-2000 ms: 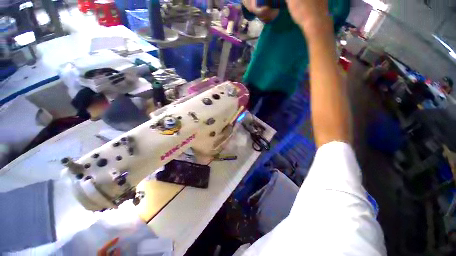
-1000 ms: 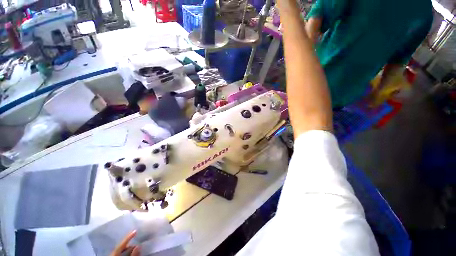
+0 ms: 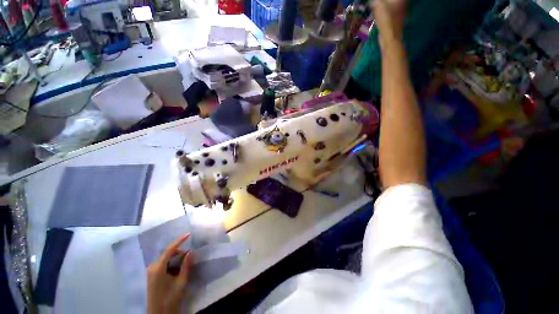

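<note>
My left hand [image 3: 167, 277] lies on a pale grey panel [image 3: 132, 260] at the front of the table, left of the lit needle area. Its fingers are slightly spread, with a dark patch between them that I cannot make out. A paler band [image 3: 224, 250] runs along the panel's right part. The white HIKARI machine head [image 3: 245, 162] stands behind. My right arm reaches far up and forward; my right hand [image 3: 390, 11] is small, blurred and at the top edge, so its grip is unclear.
Grey panels [image 3: 101, 195] lie at left, with a dark navy piece [image 3: 54, 267] below them. A phone [image 3: 276, 196] lies below the machine arm. A person in green [image 3: 368, 58] is behind my right arm. Thread cones [image 3: 288, 21] stand at the back.
The view has swung, bringing the left of the table into sight. My left hand, out of view at first, now shows fully on the panel. My right arm stays raised; the person in green has shifted behind it.
</note>
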